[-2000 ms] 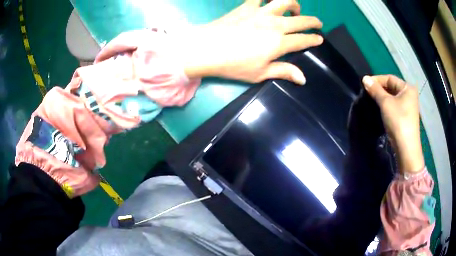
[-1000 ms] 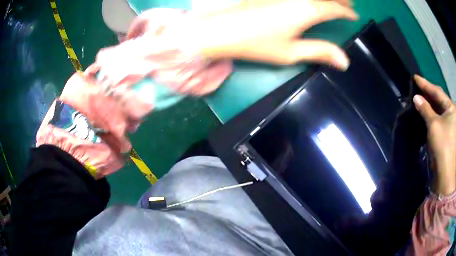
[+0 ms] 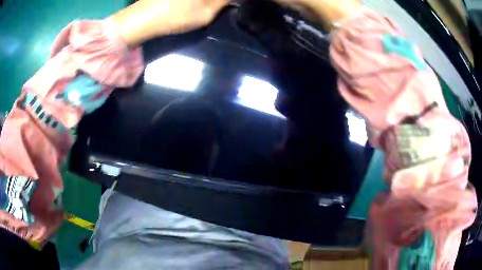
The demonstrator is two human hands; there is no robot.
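Observation:
The glossy black display assembly (image 3: 206,132) lies across the middle, its screen up with bright light reflections. Its hinge edge faces me, with a left hinge (image 3: 95,167) and a right hinge (image 3: 333,201). The black work mat (image 3: 222,213) shows along this near edge. A short part of the pale display cable (image 3: 113,184) hangs near the left hinge. My left hand (image 3: 177,18) and my right hand (image 3: 326,7) reach to the far side of the display. Both are cut off by the top edge and their fingertips are not visible.
The green bench (image 3: 364,198) shows right of the display. A pale rail (image 3: 407,31) curves along the upper right, with dark parts beyond it. My lap is below the mat. A brown box-like thing (image 3: 335,261) is at the bottom edge.
The display now appears straighter, its hinge edge running across the view. My left hand has come to its far side; my right hand has moved from the right edge to the far side.

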